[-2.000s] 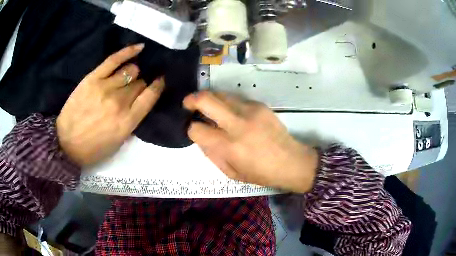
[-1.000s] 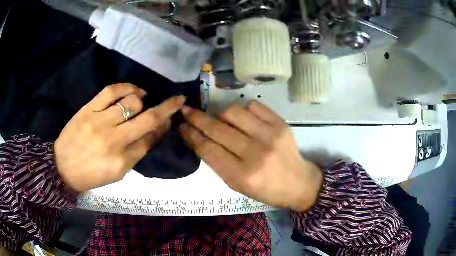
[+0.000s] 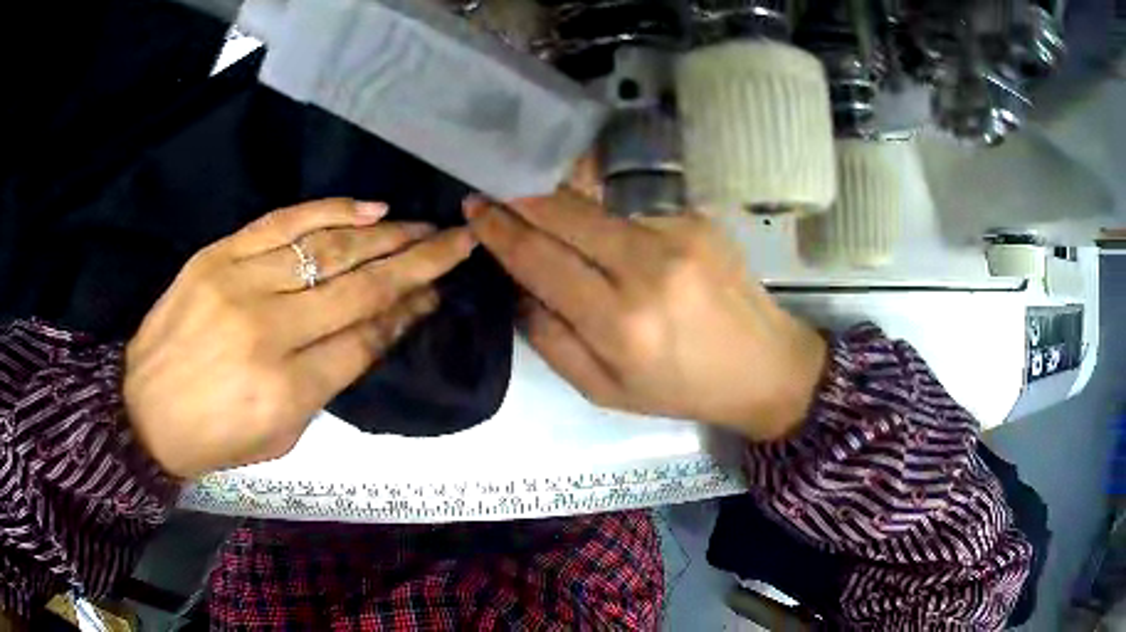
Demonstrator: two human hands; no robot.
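A black garment piece (image 3: 432, 377) lies on the white sewing machine bed (image 3: 617, 438), mostly to the left, with a rounded lower corner. My left hand (image 3: 278, 321), with a ring on one finger, lies on the cloth, fingers pointing right. My right hand (image 3: 654, 309) is at the cloth's right edge, its fingertips meeting the left fingertips just below the pale grey block (image 3: 426, 93). Both hands press or hold the cloth edge; whether it is pinched is hard to see. The needle area is hidden by the block and my right fingers.
Two cream ribbed knobs (image 3: 756, 127) hang above my right hand, beside shiny metal springs. A printed ruler (image 3: 457, 494) runs along the bed's front edge. A control panel (image 3: 1053, 342) is at the far right. Black cloth (image 3: 772, 549) lies low at right, below the bed.
My left hand has moved from flat on the cloth to meet the right fingertips. My right hand has moved slightly right and up since one second ago. The view has shifted, so the machine head looks larger.
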